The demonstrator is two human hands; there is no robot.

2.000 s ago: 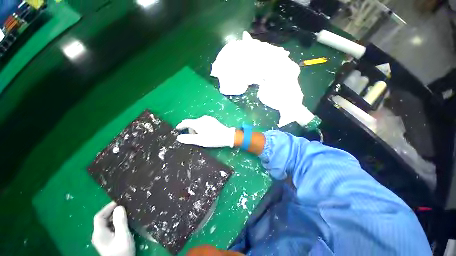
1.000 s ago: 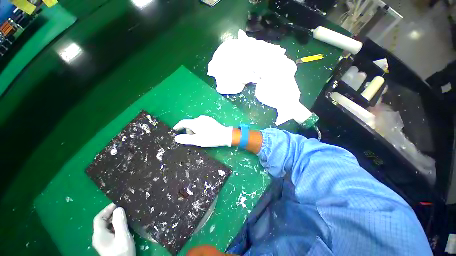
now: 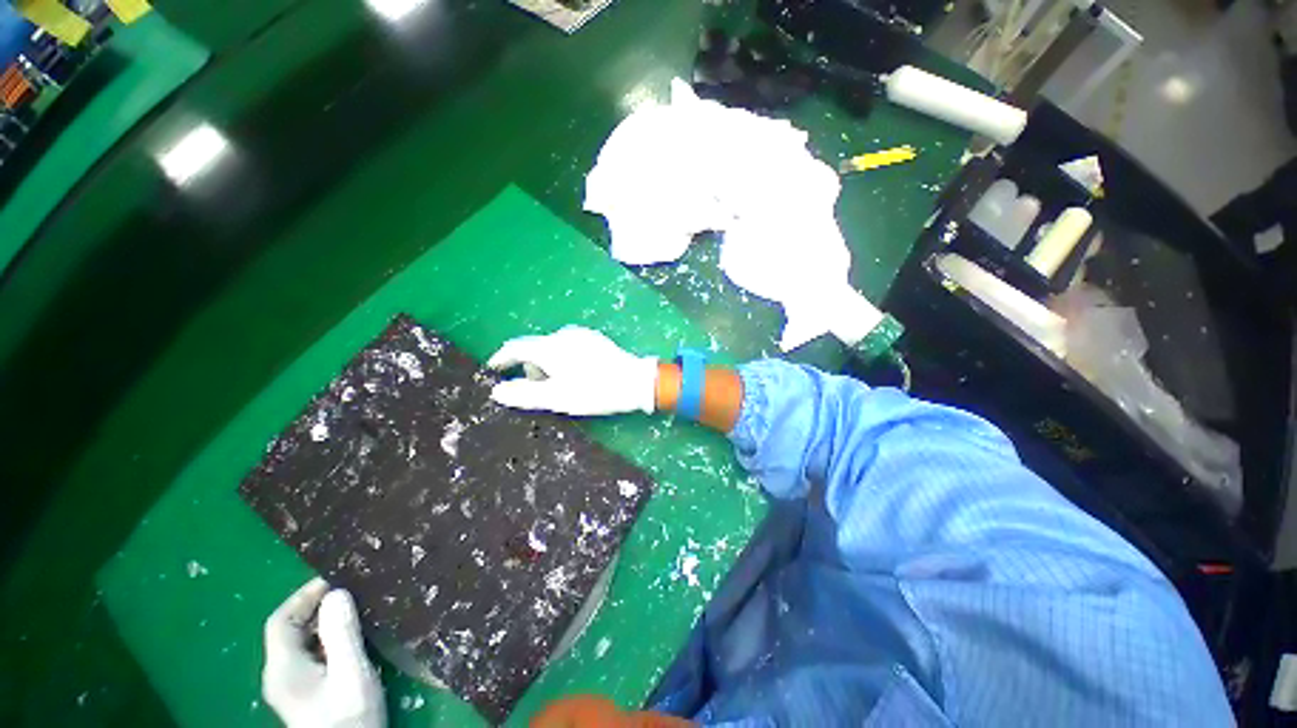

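Note:
A dark foam pad (image 3: pixel 455 519) spotted with white residue lies on the light green mat (image 3: pixel 185 597). A round clear-grey edge of a turntable (image 3: pixel 586 620) shows under it. My right hand (image 3: pixel 572 373), in a white glove with a blue band at the wrist, rests at the pad's upper right edge, thumb and fingers apart, holding nothing visible. My left hand (image 3: pixel 322 657), in a white glove, is at the pad's lower left edge, fingers curled with a gap to the thumb, cut off by the bottom of the picture. No held thing shows in it.
A crumpled white cloth (image 3: pixel 740 192) lies beyond the mat, with a yellow stick-like tool (image 3: pixel 879 159) beside it. A white tube (image 3: pixel 956 104) lies at the bench edge. A black bin (image 3: pixel 981 373) at the right holds tubes and plastic bags. Boards (image 3: pixel 17 88) show at the upper left.
The view has shifted slightly, and more of a light flat object shows at the top edge. Both hands and the pad have stayed in place relative to each other.

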